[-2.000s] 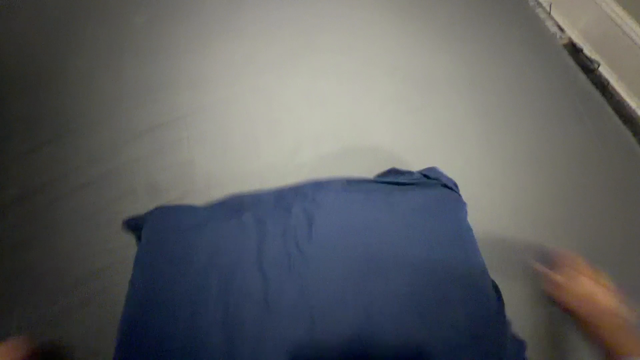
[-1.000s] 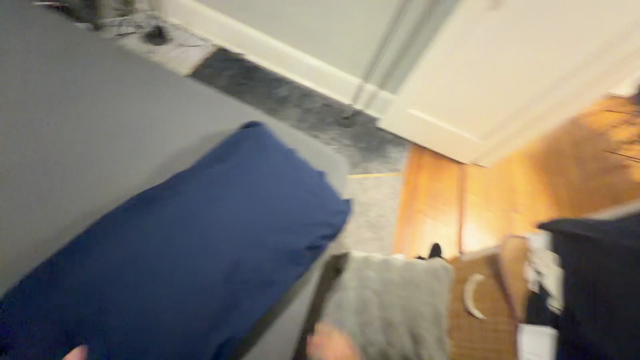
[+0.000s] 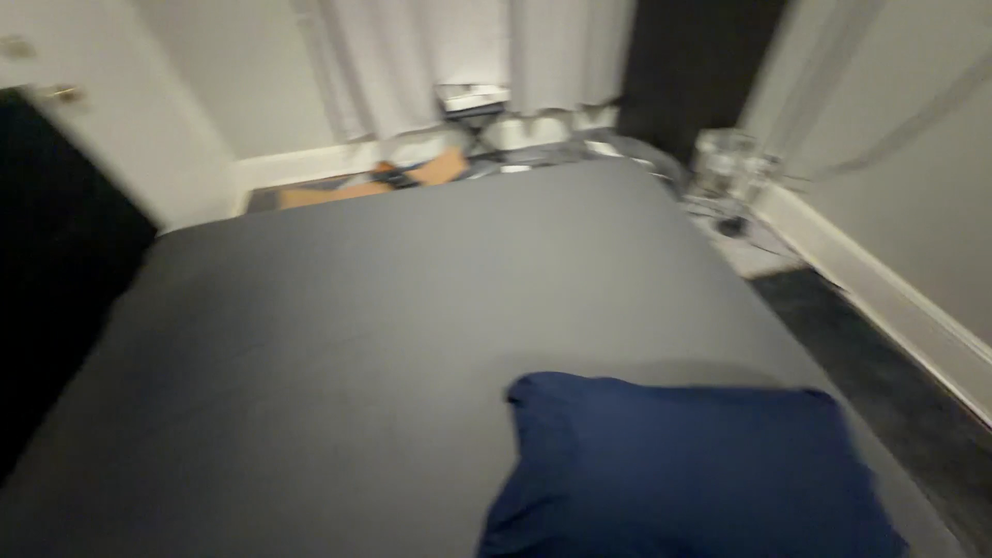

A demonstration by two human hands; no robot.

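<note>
A pillow in a dark blue case (image 3: 690,473) lies on a bed with a grey fitted sheet (image 3: 372,325), at the bottom right of the head view. Its right side is near the bed's right edge, and its lower part runs out of the frame. Creases show in the cloth at its left side. Neither my left hand nor my right hand is in view, so what they hold or touch cannot be seen.
Light curtains (image 3: 465,54) hang beyond the bed's far edge, above cardboard (image 3: 333,194) and a small folding stand (image 3: 474,116). Clear containers (image 3: 725,163) and cords are at the far right corner. A dark rug (image 3: 876,364) runs between bed and baseboard. A white door (image 3: 101,101) stands left.
Both hands, partly visible at the lower edge earlier, are out of view. The view has swung from the floor at the right back over the bed.
</note>
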